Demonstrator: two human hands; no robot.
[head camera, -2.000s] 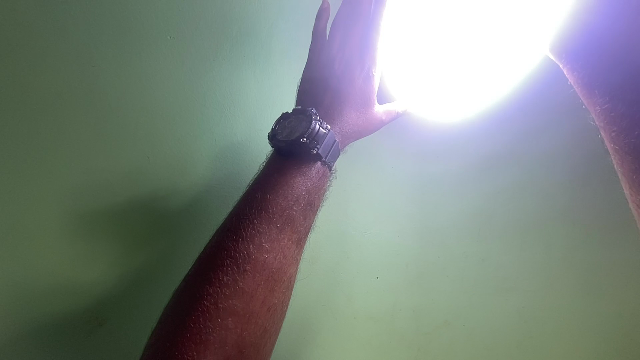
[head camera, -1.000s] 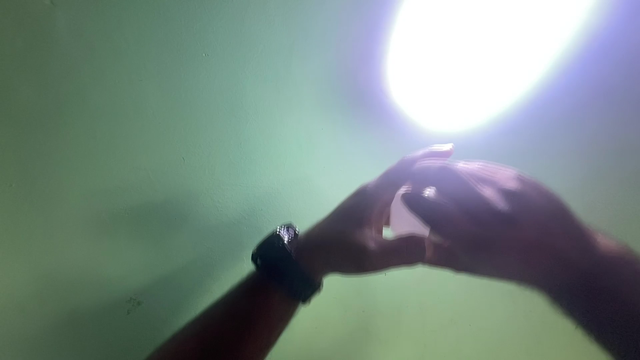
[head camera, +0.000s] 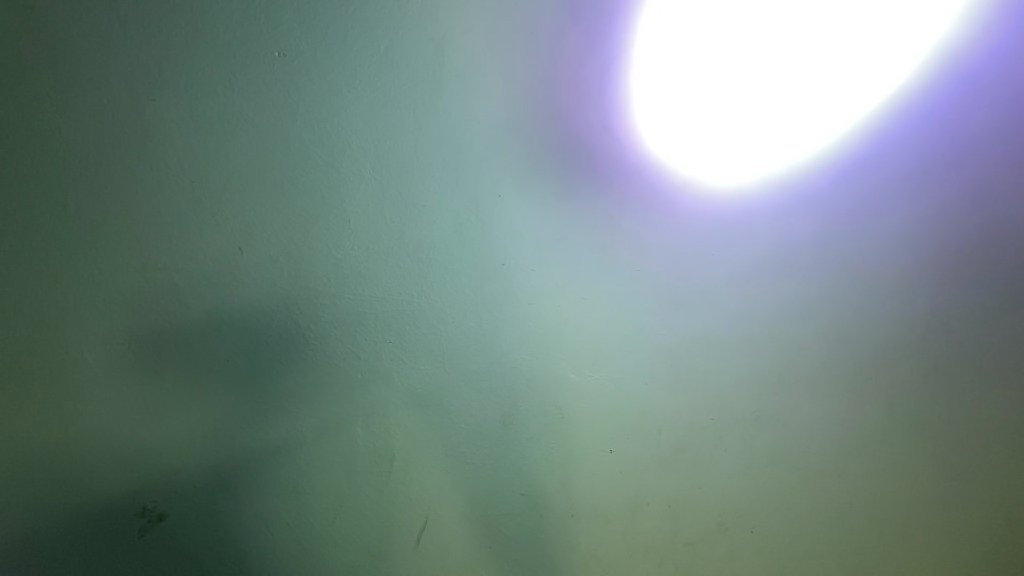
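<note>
Neither my left hand nor my right hand shows in the head view now, so what they hold or touch cannot be seen. A glaring white light (head camera: 784, 72) fills the upper right, too bright for its fixture or outline to be made out. Behind and around it spreads a green painted wall (head camera: 448, 264), tinted violet close to the glare.
Soft dark shadows (head camera: 224, 340) fall on the wall at the left and lower left. A small dark smudge (head camera: 150, 518) marks the paint near the bottom left, and a thin scuff (head camera: 422, 528) lies farther right.
Both hands, close together below the light one second ago, have left the view. A small pale thing between them then is also out of sight.
</note>
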